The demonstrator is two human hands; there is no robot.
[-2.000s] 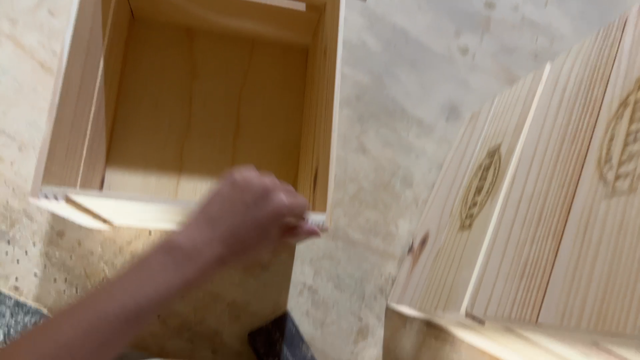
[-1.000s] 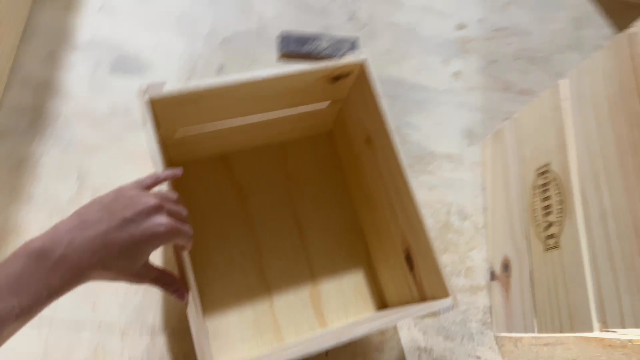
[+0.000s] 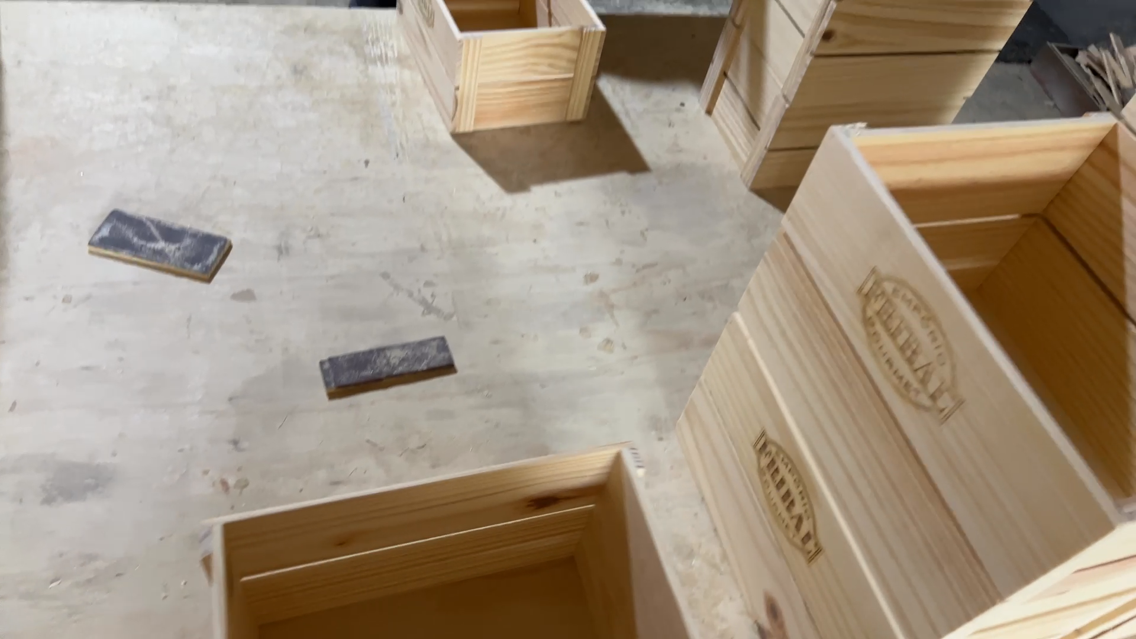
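Note:
Neither of my hands shows in the head view. At the bottom centre an open wooden crate [image 3: 426,484] stands on the pale worktable [image 3: 524,373], its lower part cut off by the frame edge. Beyond it lies a dark sanding block [image 3: 388,366] with a worn, dusty face. Another dark sanding block [image 3: 161,243] lies farther off to the left. On the right, stacked wooden crates [image 3: 825,390] with oval branded marks rise beside the near crate; the top one is open and its inside shows.
A small open wooden crate [image 3: 524,80] stands at the far middle of the table. Right of it is a taller stack of slatted wooden crates [image 3: 887,98]. A container of thin wood scraps [image 3: 1105,84] sits at the far right.
The hand seen at the near crate's left side one second ago is out of view. The view has shifted a lot, showing more of the far table.

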